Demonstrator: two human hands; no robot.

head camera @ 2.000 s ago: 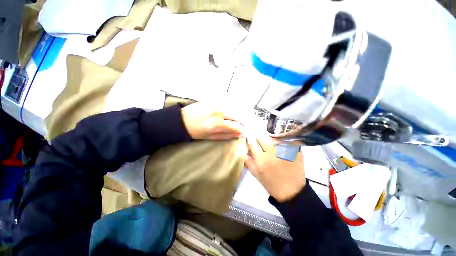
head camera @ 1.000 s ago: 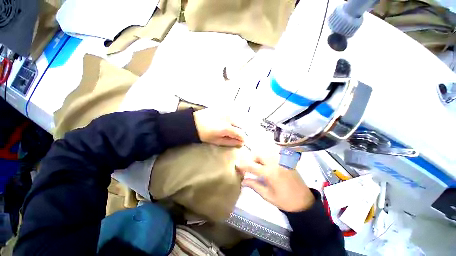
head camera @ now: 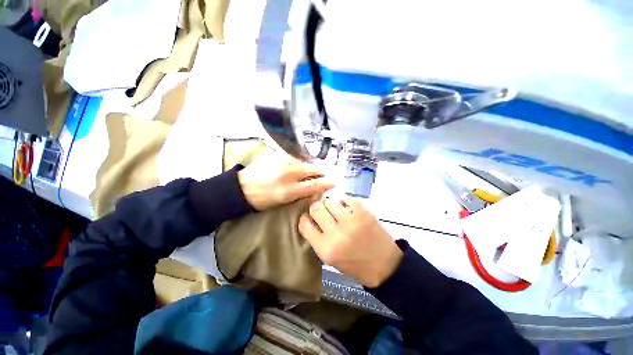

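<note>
The tan garment panel (head camera: pixel 267 243) hangs over the table's front edge, its top edge by the needle area of the white sewing machine (head camera: pixel 444 132). My left hand (head camera: pixel 277 185) lies flat on the cloth, fingertips close to the presser foot (head camera: pixel 326 142). My right hand (head camera: pixel 350 236) is bent just right of it, its fingertips closed on the cloth edge in front of the foot. The hands nearly touch. A small pale bit shows at the right fingertips; I cannot tell what it is.
Red-handled snips (head camera: pixel 489 274) lie right of my right hand with white labels (head camera: pixel 531 218) on them. White scraps (head camera: pixel 597 277) lie further right. A ruler strip (head camera: pixel 354 295) runs along the front edge. Tan and white cloth pieces (head camera: pixel 135 149) cover the left side; orange-handled scissors (head camera: pixel 24 161) are far left.
The view has shifted, so the machine head appears closer and further left. My right hand's spread fingers have come together on the cloth edge, nearer my left hand.
</note>
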